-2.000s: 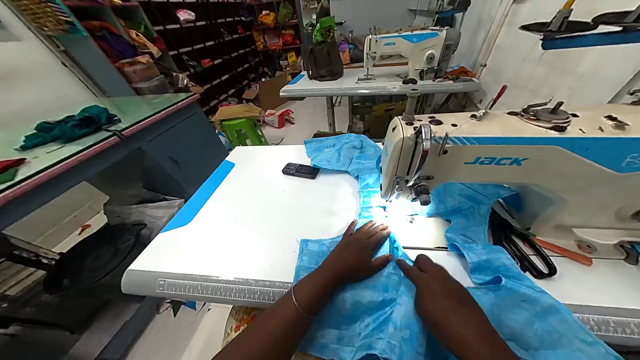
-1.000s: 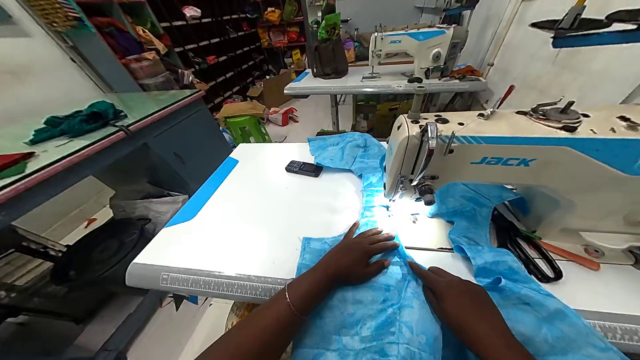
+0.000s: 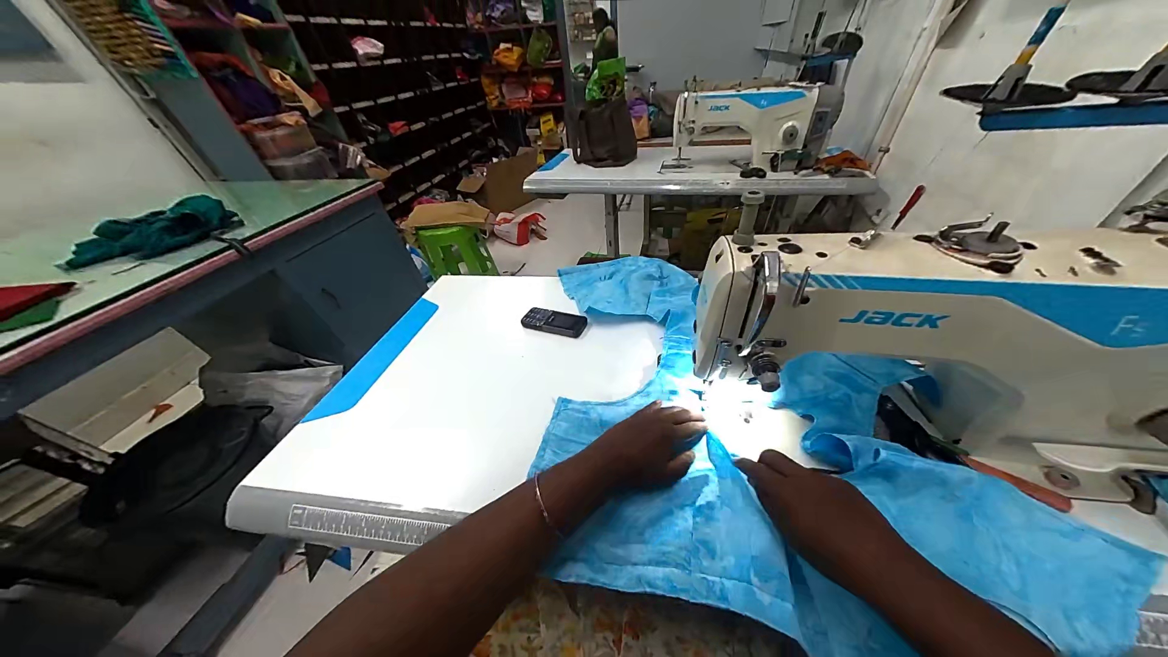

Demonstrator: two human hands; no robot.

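Observation:
Light blue mottled fabric [image 3: 675, 538] lies over the front of the white sewing table and runs under the needle area of a Jack sewing machine [image 3: 912, 319]. My left hand [image 3: 652, 443] rests on the fabric just in front of the lit needle area, fingers bent, pressing on it. With its fingertips my right hand [image 3: 794, 488] pinches a folded edge of the fabric, right of my left hand. Glare hides the needle and presser foot. More of the fabric passes through the machine's throat and spreads to the right.
A black keypad phone [image 3: 554, 321] lies on the white table [image 3: 438, 383]. Black-handled scissors and an orange-handled tool [image 3: 1017, 484] sit partly covered under the machine arm. At the left stands a glass-topped counter [image 3: 301, 205] with teal cloth. Behind are a second sewing machine [image 3: 748, 114] and a green stool [image 3: 456, 248].
The fabric at the right now covers the black scissor handles that showed before. Both hands stay close to the needle area.

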